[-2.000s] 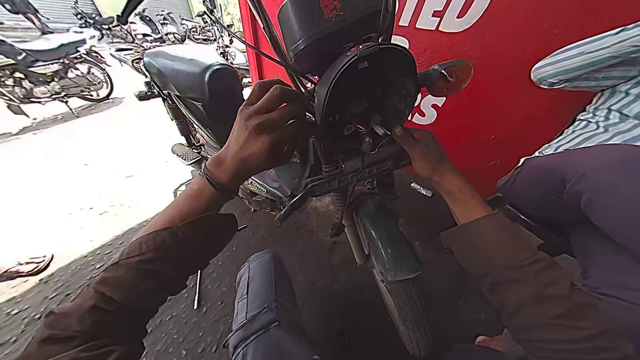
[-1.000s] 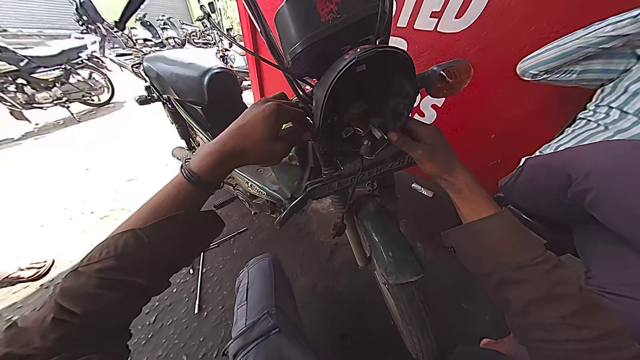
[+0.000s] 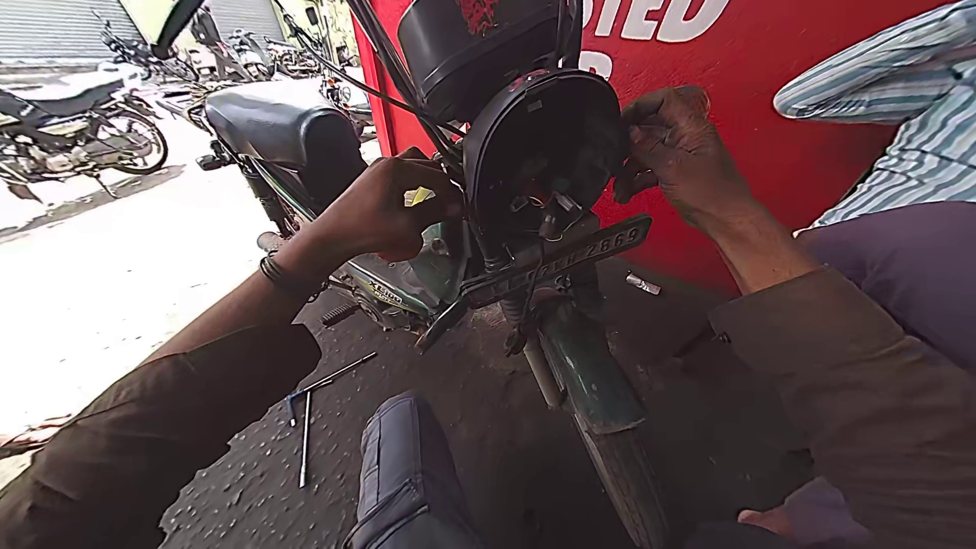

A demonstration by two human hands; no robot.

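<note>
A black headlamp housing [image 3: 549, 152] without its lamp hangs open-faced at the front of a green moped, with wires and connectors [image 3: 553, 206] showing low inside it. My left hand [image 3: 389, 206] is at the housing's left side, fingers bent behind its edge; a small yellow thing [image 3: 418, 197] shows by the fingers, and whether they grip anything is hidden. My right hand [image 3: 671, 152] is at the right edge of the housing, fingers curled; its fingertips partly cover what they touch. Below the housing are a tilted number plate [image 3: 595, 255] and the front mudguard [image 3: 598, 381].
T-handle tools [image 3: 306, 438] lie on the dark ground at lower left. A red wall [image 3: 732, 99] stands behind the moped. A person in a striped shirt [image 3: 907, 130] sits close at right. Parked motorcycles [image 3: 84, 137] stand at upper left, and a small crumpled piece [image 3: 643, 284] lies near the wall.
My right hand has moved from the wires at the housing's lower right up to its right edge. My left hand stays by the left side.
</note>
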